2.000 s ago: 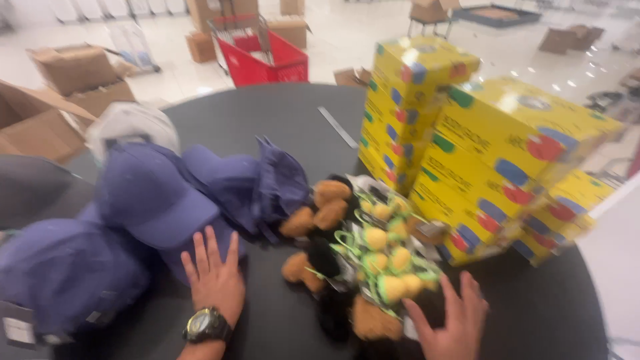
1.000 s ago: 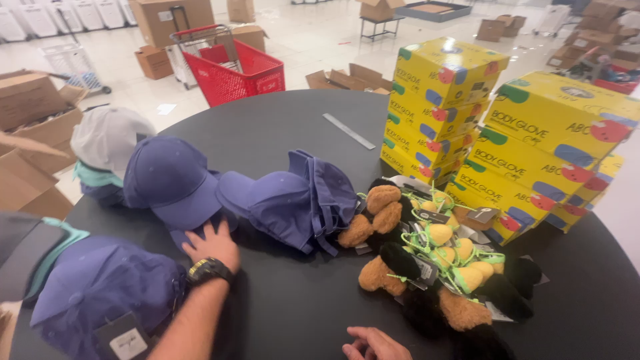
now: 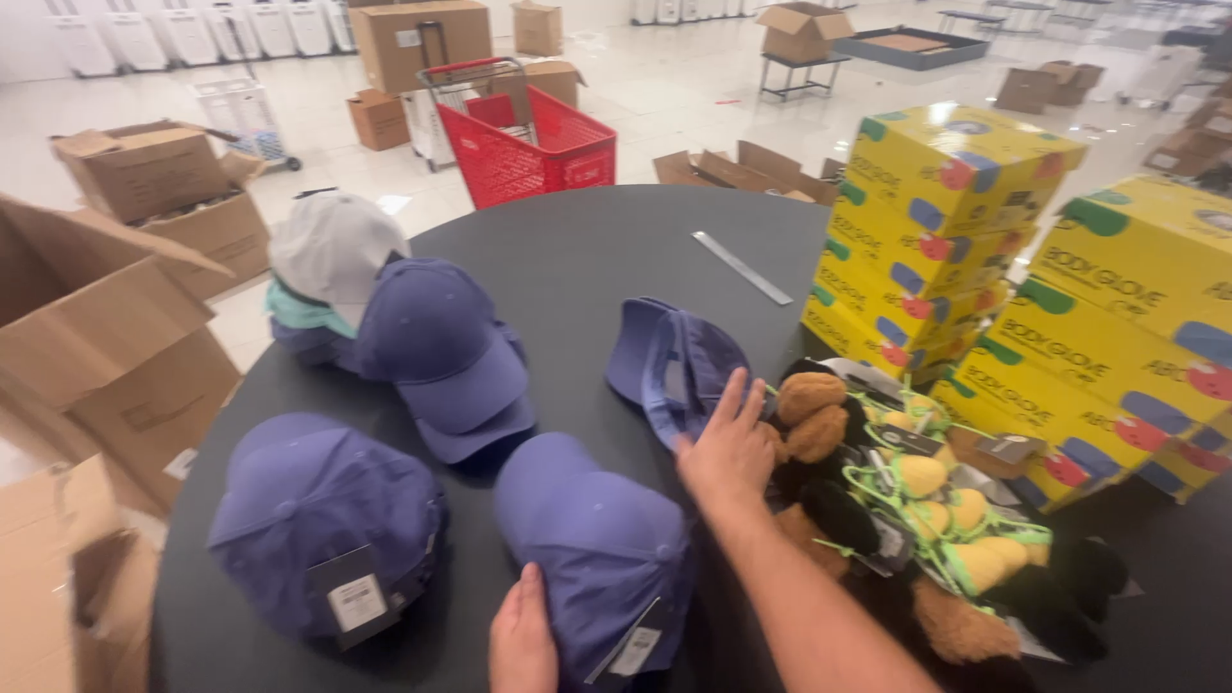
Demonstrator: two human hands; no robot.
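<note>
My left hand (image 3: 525, 630) rests against the left side of a purple-blue baseball cap (image 3: 592, 553) with a hang tag; part of the hand is out of frame. With thumb and fingers, my right hand (image 3: 727, 443) holds the back of another such cap (image 3: 674, 361), tilted with its strap opening showing. Tagged purple caps (image 3: 322, 525) sit at left. Farther back, stacked purple caps (image 3: 443, 346) stand beside a light grey cap (image 3: 337, 250) with teal beneath. Right of my right hand lies a pile of tagged brown, black and yellow fuzzy items (image 3: 914, 500) with green cords.
Yellow printed boxes (image 3: 924, 241) and more such boxes (image 3: 1107, 337) are stacked on the round black table (image 3: 577, 231). A metal strip (image 3: 741, 268) lies near them. Around the table are open cardboard boxes (image 3: 125, 375) and a red shopping cart (image 3: 529, 144).
The caps in the middle have come apart, with one now under each hand. My left hand has left the stacked caps at the back. My right hand has moved onto a cap beside the fuzzy pile.
</note>
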